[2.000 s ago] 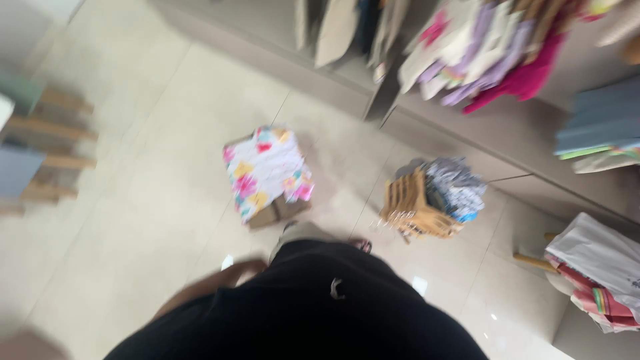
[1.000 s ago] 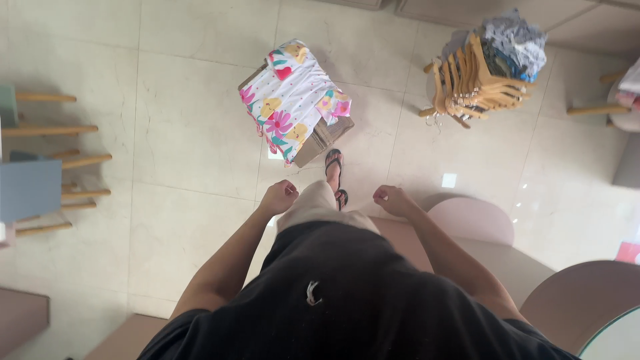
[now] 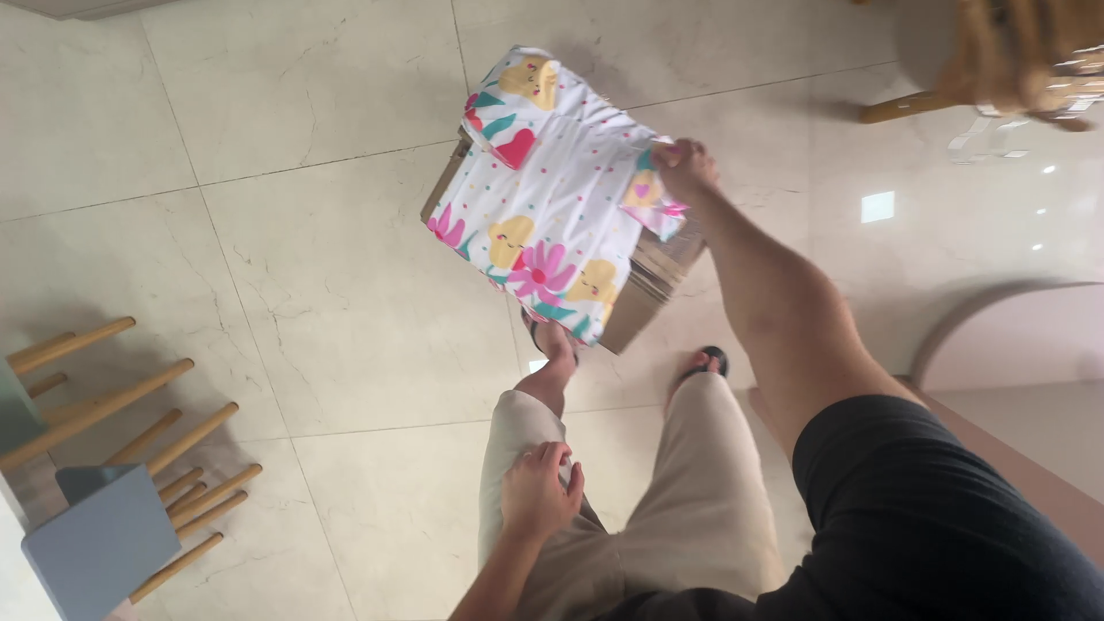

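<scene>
A white children's shirt (image 3: 561, 185) with printed flowers and hearts lies spread over a brown cardboard box (image 3: 647, 297) on the floor. My right hand (image 3: 687, 166) touches the shirt's sleeve at its right side; the fingers look curled at the fabric, but blur hides whether they grip it. My left hand (image 3: 542, 489) rests by my left thigh, on the beige shorts (image 3: 707, 492), with its fingers loosely bent and nothing visible in it.
Grey stools (image 3: 103, 539) with wooden legs stand at the left. Wooden hangers (image 3: 1026, 60), blurred, are at the top right near a wooden leg (image 3: 901, 107). A rounded pink piece of furniture (image 3: 1018, 336) is at the right. Pale tiles (image 3: 345, 285) cover the floor.
My right hand has reached forward from beside my right leg to the shirt's sleeve. My left hand remains near my left leg. The shirt still lies on the box. The view is closer.
</scene>
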